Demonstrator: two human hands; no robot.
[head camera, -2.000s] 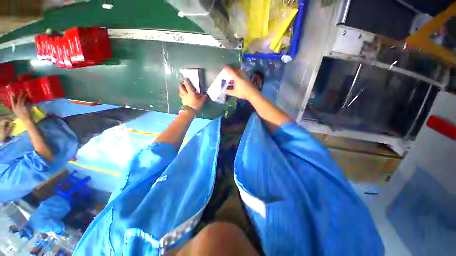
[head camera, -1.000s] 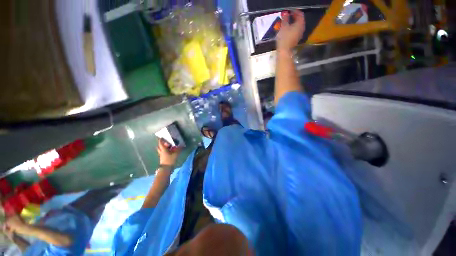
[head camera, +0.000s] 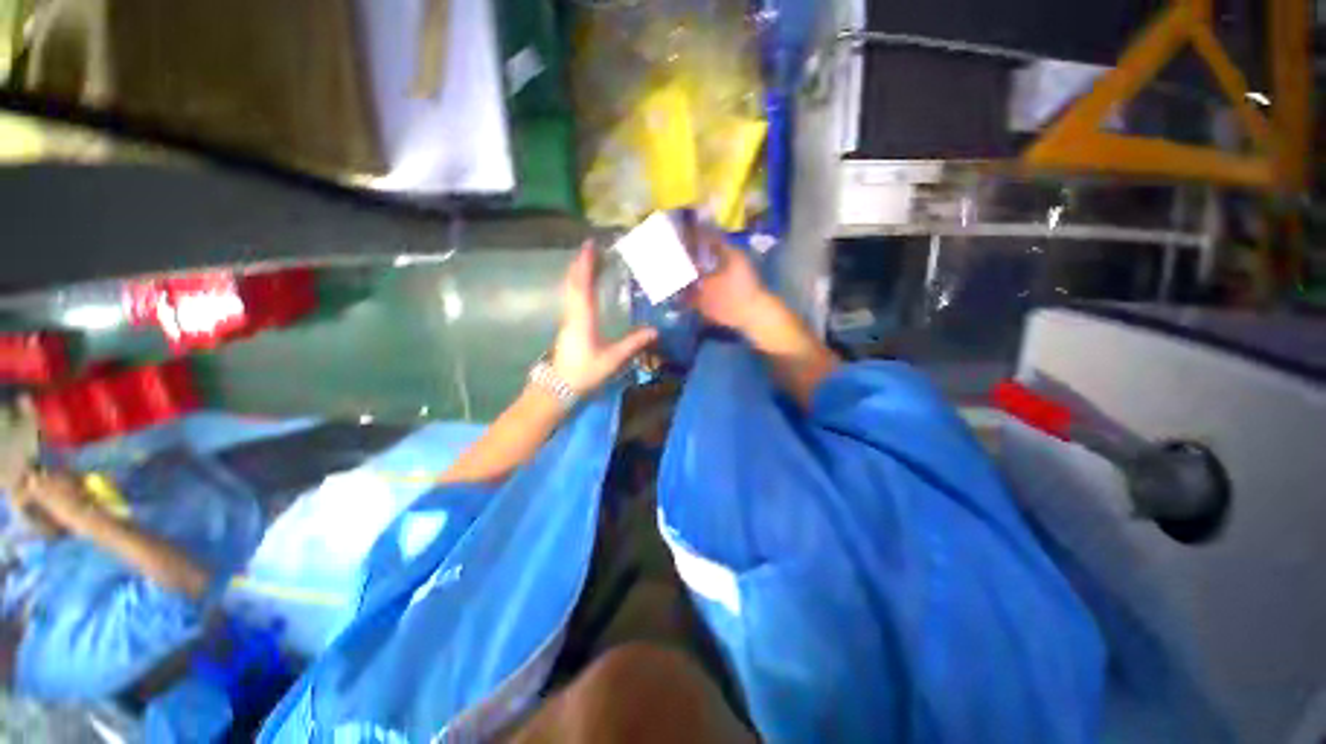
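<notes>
A small white retail box (head camera: 657, 257) is held up in front of me, above the gap beside the workbench's right end. My right hand (head camera: 724, 286) grips it from the right side; the fingers are partly hidden behind it and blurred. My left hand (head camera: 582, 323) is just left of the box, empty, with fingers and thumb apart, not touching it. The green workbench (head camera: 502, 327) lies under and left of my left hand.
Red packs (head camera: 240, 302) lie at the bench's left. A co-worker's arm (head camera: 124, 538) is at far left. A blue-rimmed bin with yellow pieces (head camera: 672, 146) is ahead. The machine's dark conveyor (head camera: 931, 102), a yellow bracket (head camera: 1149, 102) and a red-handled lever (head camera: 1035, 409) are at right.
My right hand has come back from the conveyor to the middle and now holds the white box. My left hand has moved up and right and let go of the box.
</notes>
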